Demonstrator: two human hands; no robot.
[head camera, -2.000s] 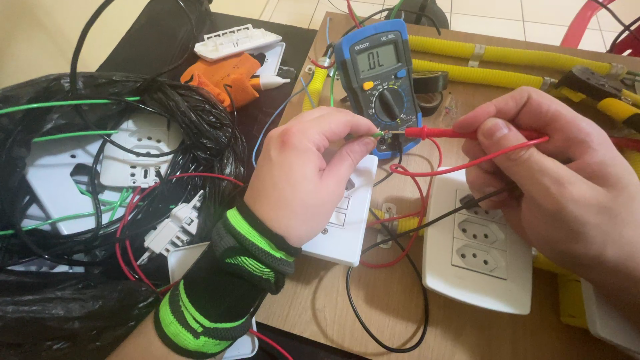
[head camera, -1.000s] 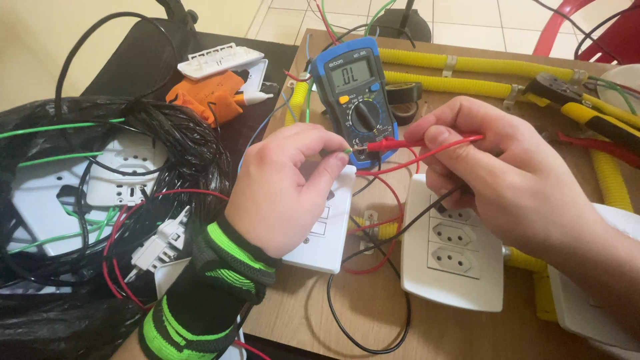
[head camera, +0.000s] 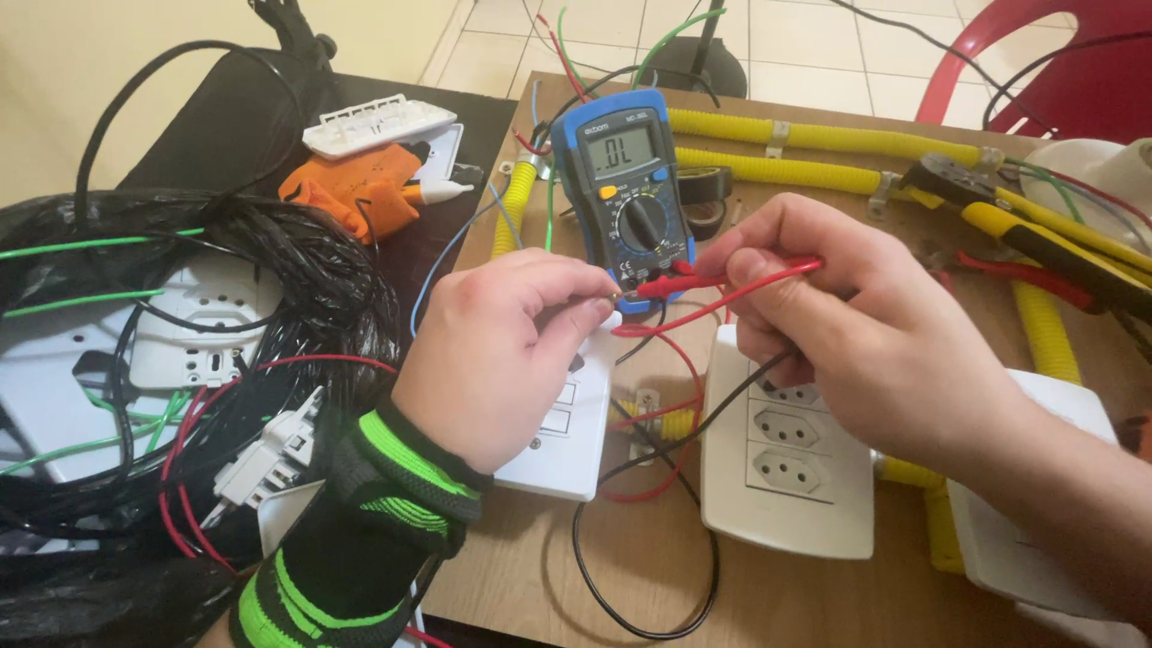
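My right hand (head camera: 828, 315) grips a red test probe (head camera: 670, 284) between thumb and fingers, its tip pointing left. A black lead (head camera: 738, 396) runs under the same hand. My left hand (head camera: 513, 346), above a green-and-black wrist support (head camera: 396, 504), pinches something small at the probe's tip; most of it is hidden by the fingers. Just behind the hands lies a blue digital multimeter (head camera: 621, 189), its display reading OL. A white switch plate (head camera: 576, 450) lies below my left hand, and a white triple-outlet plate (head camera: 792, 486) is under my right hand.
Yellow corrugated conduit (head camera: 828, 139) is clamped along the wooden board (head camera: 504, 558). Yellow-and-black pliers (head camera: 1035, 234) rest at right. On the left, black plastic (head camera: 333, 288) surrounds cables and outlet parts. An orange cloth-like item (head camera: 355, 189) and a white fitting (head camera: 378, 126) lie behind. A red chair (head camera: 1071, 63) stands back right.
My left fingers and the red probe tip remain close together. The view has shifted slightly. The multimeter shows OL in all frames.
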